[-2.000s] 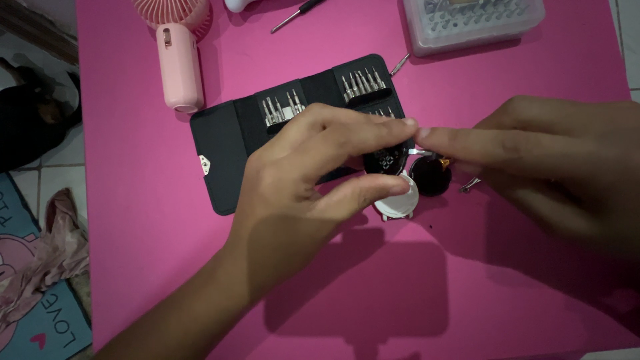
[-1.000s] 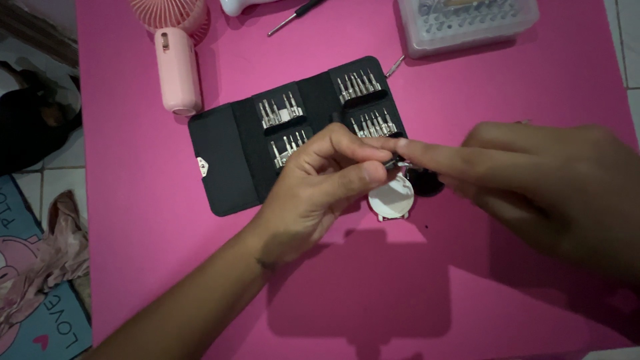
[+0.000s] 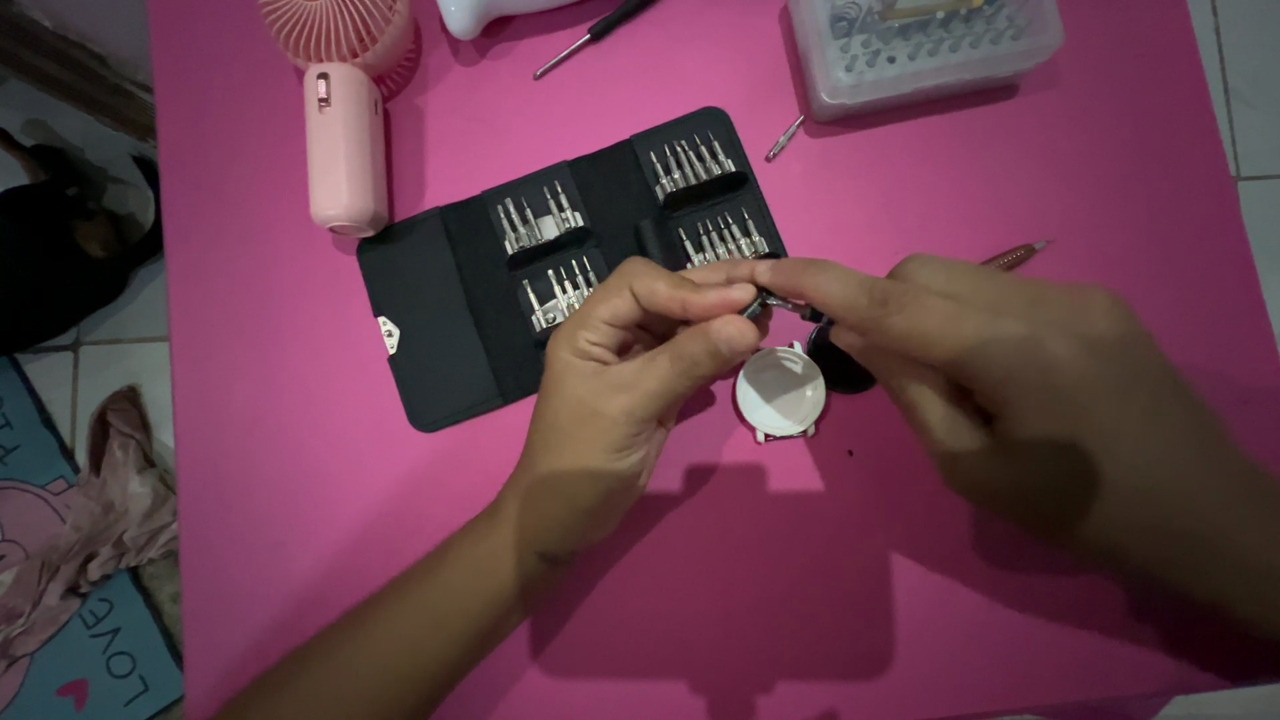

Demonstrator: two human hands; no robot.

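Between thumb and index finger, my left hand [image 3: 640, 370] pinches a small dark round part [image 3: 753, 306], likely a watch movement, seen edge-on. My right hand [image 3: 990, 370] grips a thin tool with a metal tip [image 3: 781, 301] that meets this part; most of the tool is hidden by the fingers. Just below the fingertips a white round watch case [image 3: 781, 391] lies on the pink table. Beside it, partly under my right hand, is a black disc [image 3: 842, 362]. Behind my left hand the black folding bit case [image 3: 440, 310] lies unfolded, with rows of screwdriver bits [image 3: 565, 290].
A pink handheld fan [image 3: 346, 150] lies at the upper left. At the back are a black-handled screwdriver [image 3: 590, 40], a white object [image 3: 500, 12] and a clear plastic box of bits [image 3: 930, 60]. A loose bit [image 3: 785, 138] and a reddish-brown pointed tool [image 3: 1018, 254] lie towards the right.
The dark part was lower, over the white watch case, two seconds ago; my left hand has since lifted it and tilted it edge-on. My left fingers have closed in, uncovering more of the bit case.
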